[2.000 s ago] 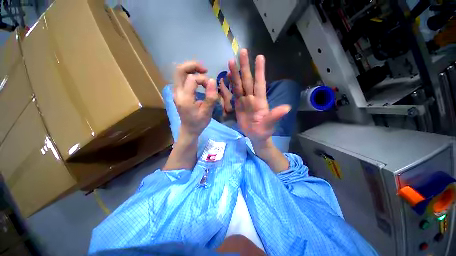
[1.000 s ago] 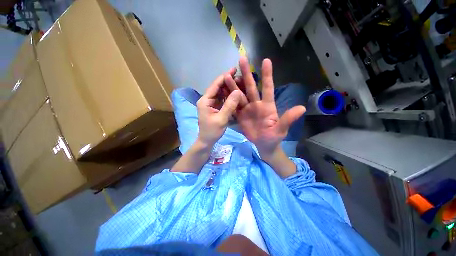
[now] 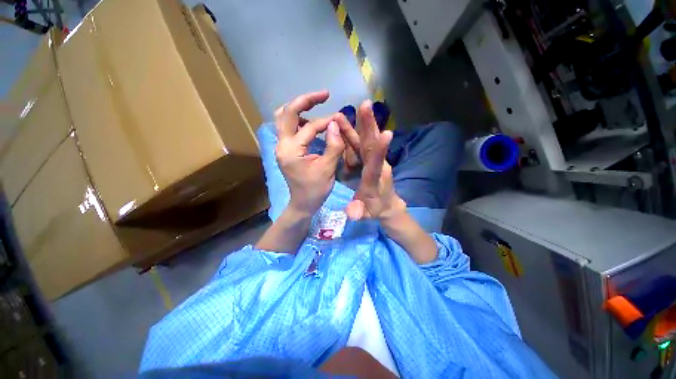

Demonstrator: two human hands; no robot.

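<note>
My left hand (image 3: 307, 159) is raised over my lap, with its thumb and index fingertips close together and the other fingers bent and apart. No object shows in it. My right hand (image 3: 376, 174) is raised beside it, turned edge-on with its fingers up and its thumb towards me; it holds nothing visible. The fingers of the two hands meet or overlap near the middle; whether they touch is hard to tell. Below are the light blue smock (image 3: 274, 311), the ID badge (image 3: 327, 224) on the chest and the jeans (image 3: 426, 166).
Large taped cartons (image 3: 141, 104) stand stacked at the left. At the right are the white machine frame (image 3: 511, 96), a roll with a blue end (image 3: 499, 152) and a grey control box (image 3: 548, 229) with an orange-blue dispenser (image 3: 641, 300). Yellow-black tape (image 3: 358, 52) marks the floor.
My right hand has turned from palm-facing to edge-on, its thumb swinging inward. My left hand has moved slightly left, its fingers spreading. The view has shifted a little.
</note>
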